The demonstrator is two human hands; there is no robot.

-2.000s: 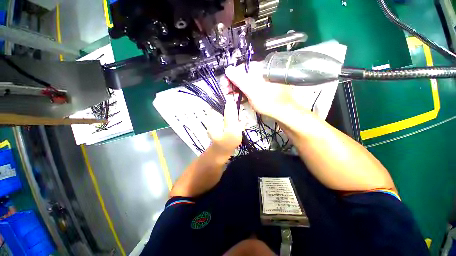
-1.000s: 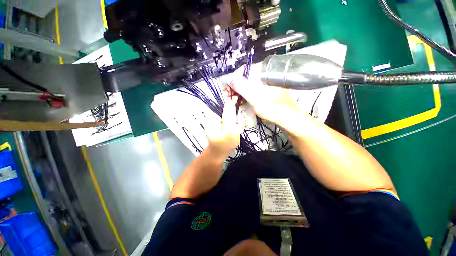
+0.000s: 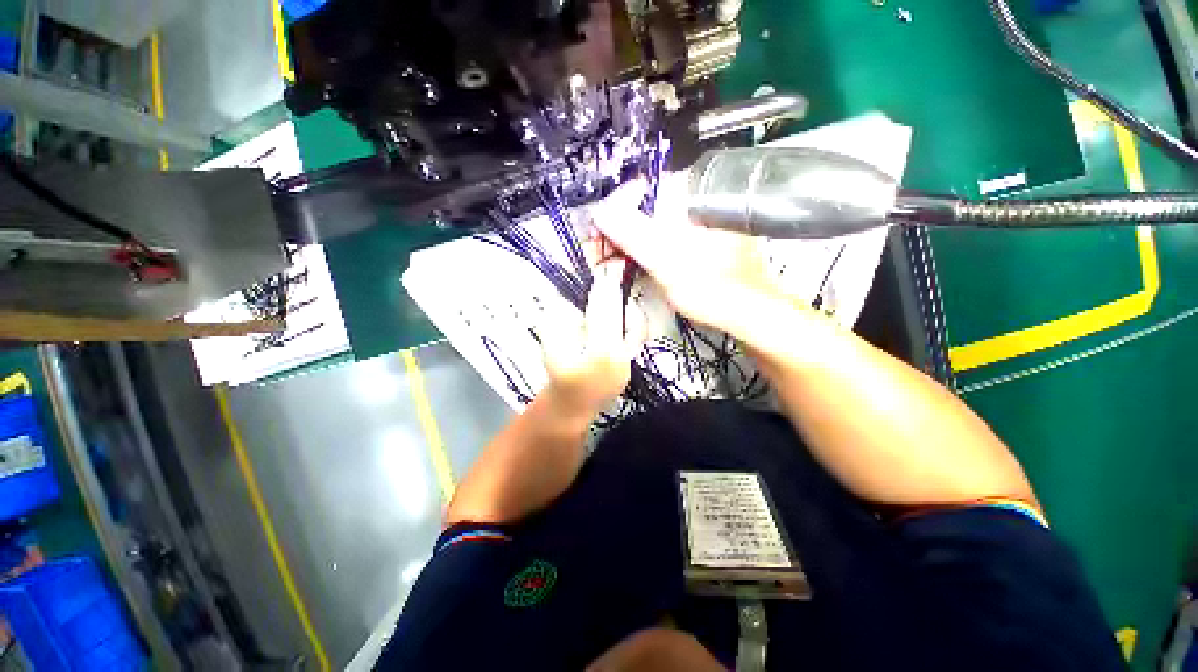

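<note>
My left hand (image 3: pixel 591 344) is closed around a fanned bundle of black lead wires (image 3: pixel 541 250), whose ends point up toward the machine. My right hand (image 3: pixel 677 250) is beside it, fingertips close to the left fingers at the front of the dark, oily-looking machine (image 3: pixel 473 79). Glare washes out the right fingertips, so what they hold cannot be told. More black leads lie tangled on the white carrier sheet (image 3: pixel 453 282) under my hands.
A silver lamp head (image 3: pixel 795 190) on a metal hose stands just right of my right hand. A grey metal box (image 3: pixel 145 250) is at the left, near another sheet with leads (image 3: pixel 309 315). Blue bins (image 3: pixel 66 610) are at the lower left.
Both hands stay at the machine front with only slight shifts. The left hand keeps hold of the wire bundle.
</note>
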